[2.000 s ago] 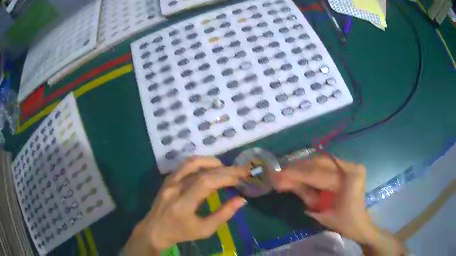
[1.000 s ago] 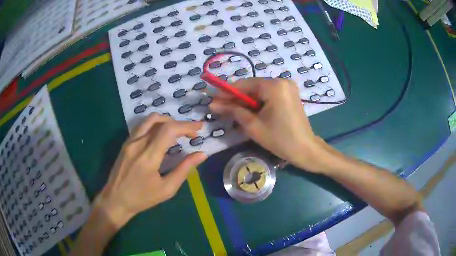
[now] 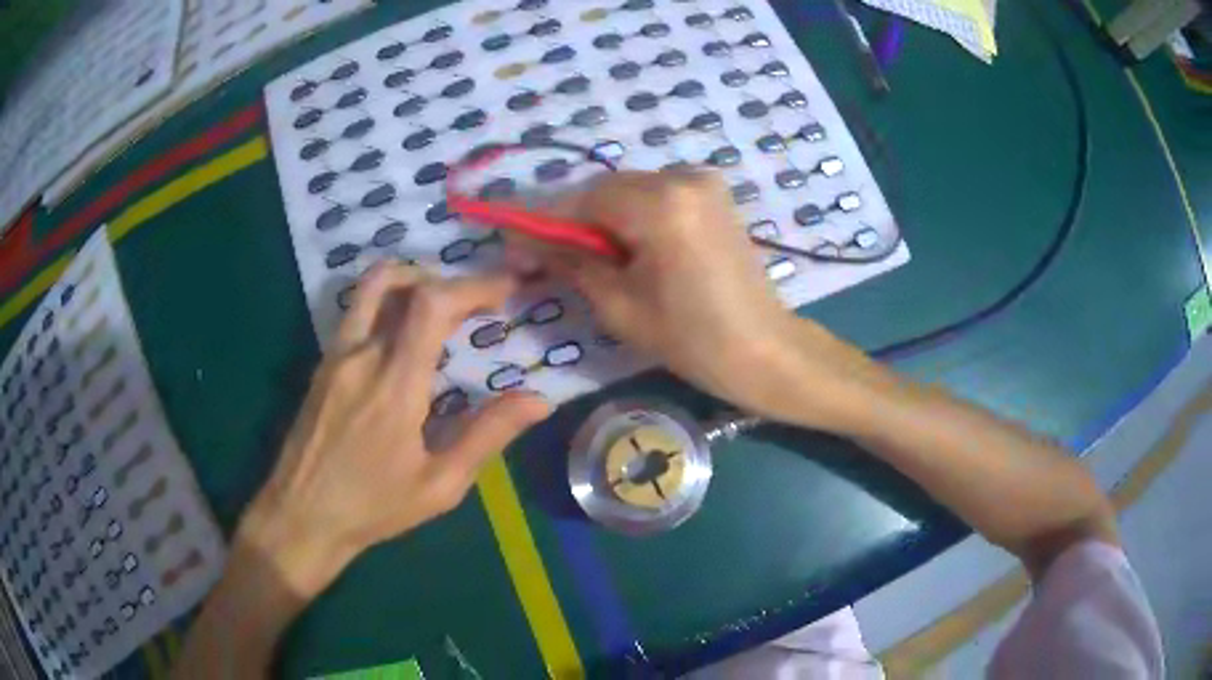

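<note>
The white component board (image 3: 864, 270) with rows of paired dark oval elements lies in front of me. My right hand (image 3: 665, 272) is over the board and holds the red test probe (image 3: 538, 229), its rear end pointing left. My left hand (image 3: 386, 412) rests at the board's lower left with thumb and fingers apart; its fingertips are near the right fingertips. Whether a small element is between the fingertips is hidden. The round metal test fixture (image 3: 641, 468) sits on the mat below the board, its brass-coloured slotted centre showing a dark middle with no element on it.
A second element board (image 3: 113, 438) lies at left, more white sheets (image 3: 100, 100) at rear left. A dark cable (image 3: 1079, 173) curves across the right side of the green mat. Patterned and yellow papers (image 3: 950, 20) and thin sticks (image 3: 871, 60) lie at upper right.
Earlier both hands were at the fixture, which had a pale element on it. They moved up to the board, leaving the fixture centre bare. My right hand and probe have since shifted slightly left.
</note>
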